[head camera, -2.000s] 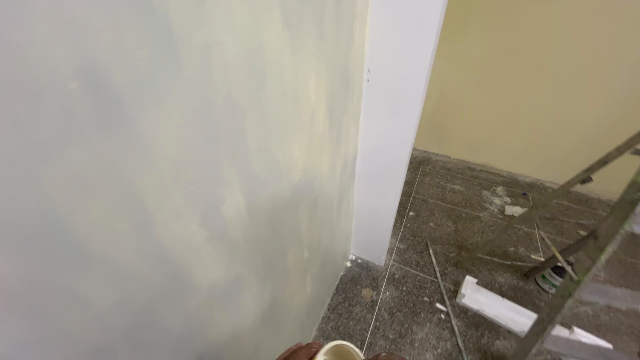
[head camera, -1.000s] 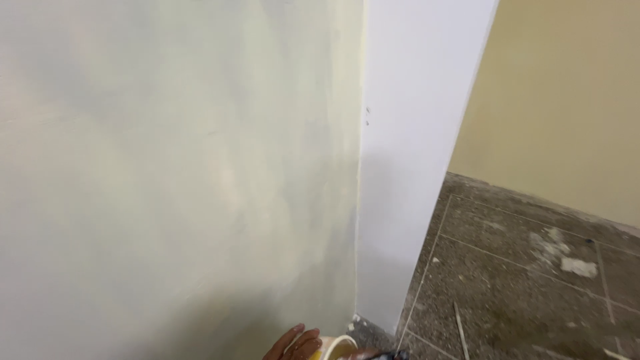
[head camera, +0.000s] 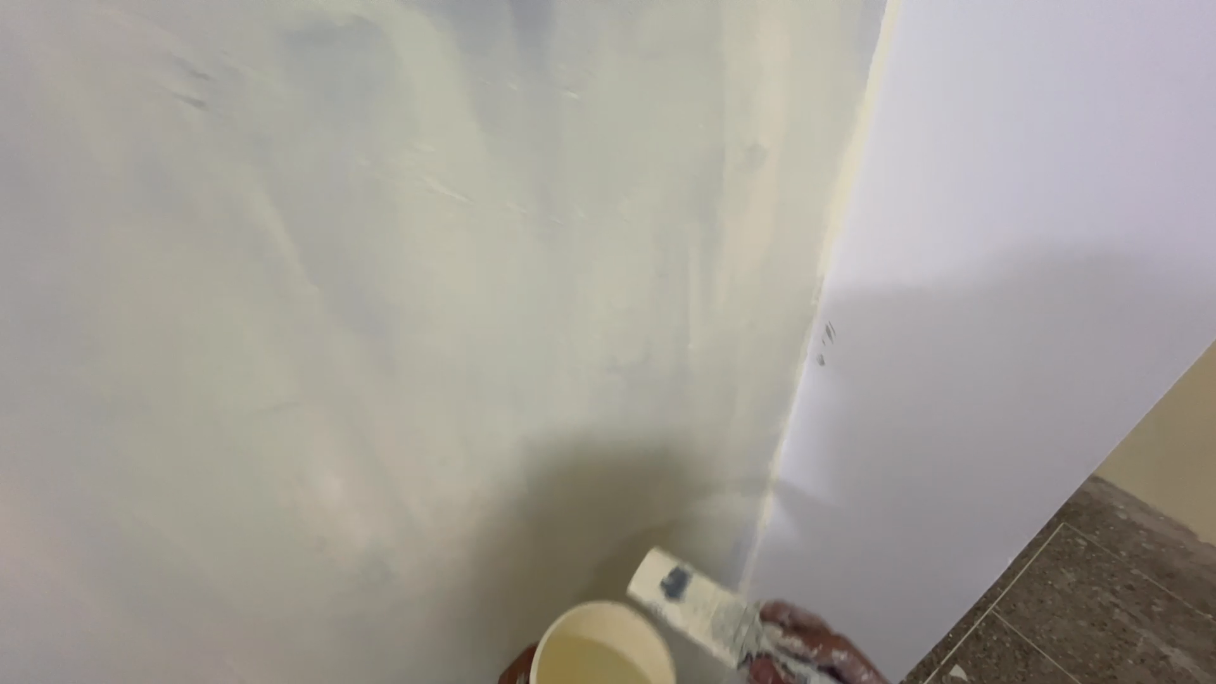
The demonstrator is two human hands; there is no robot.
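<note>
My left hand shows only as fingers at the bottom edge, wrapped round the side of a cream plastic cup with pale yellow paint inside. To its right, my right hand, smeared with paint, grips a paint-covered flat brush. The brush points up and left, its end just above the cup's rim and near the wall. Patchy pale green-grey paint covers the wall. A cream line runs down the corner where it meets a white panel.
Beyond the white panel, a dark speckled tiled floor shows at the lower right, with a small white scrap on it. A yellow wall rises behind. Soft shadows fall on the painted wall and the panel.
The right hand has come into clear view with the brush beside the cup. The view has moved closer to the corner; the ladder seen two seconds ago is out of frame.
</note>
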